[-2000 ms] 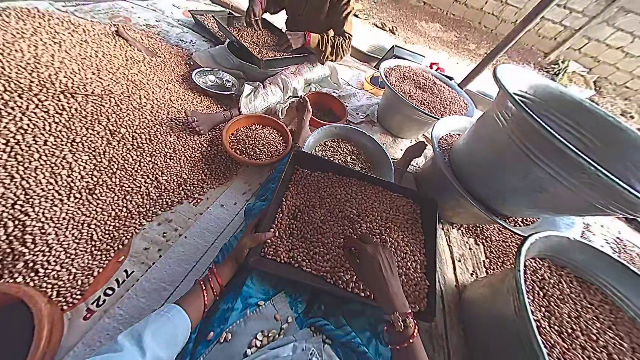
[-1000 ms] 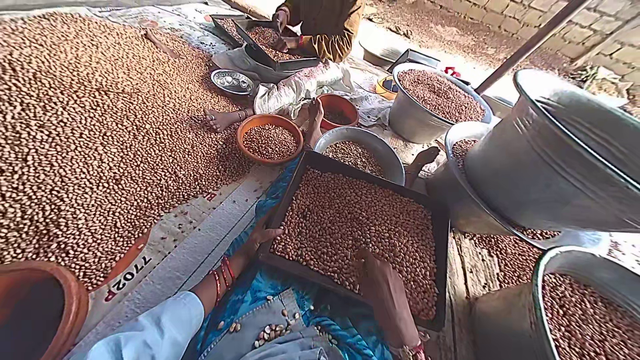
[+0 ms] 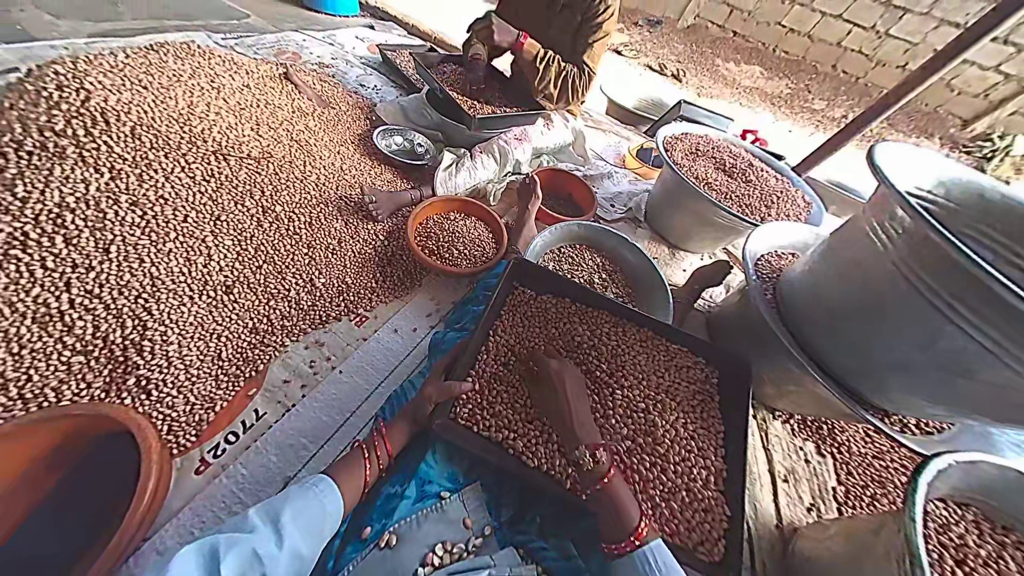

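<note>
A dark square tray full of brown nuts or seeds rests over my lap, on blue cloth. My left hand grips its left edge, thumb over the rim. My right hand is on the nuts in the tray's left half, fingers pointing down; whether it pinches any is hidden. Some loose nuts lie on grey cloth below the tray. Just beyond the tray stand an orange bowl of nuts and a metal basin partly filled with nuts.
A large nut heap covers the sheet at left, near a brown tub. Large metal pots and a full basin stand at right. Across from me, a person works over another dark tray. A metal plate lies near the heap.
My right hand has moved from the tray's near middle to its left part. My left hand stays on the left edge. The other person's hands have shifted over their tray.
</note>
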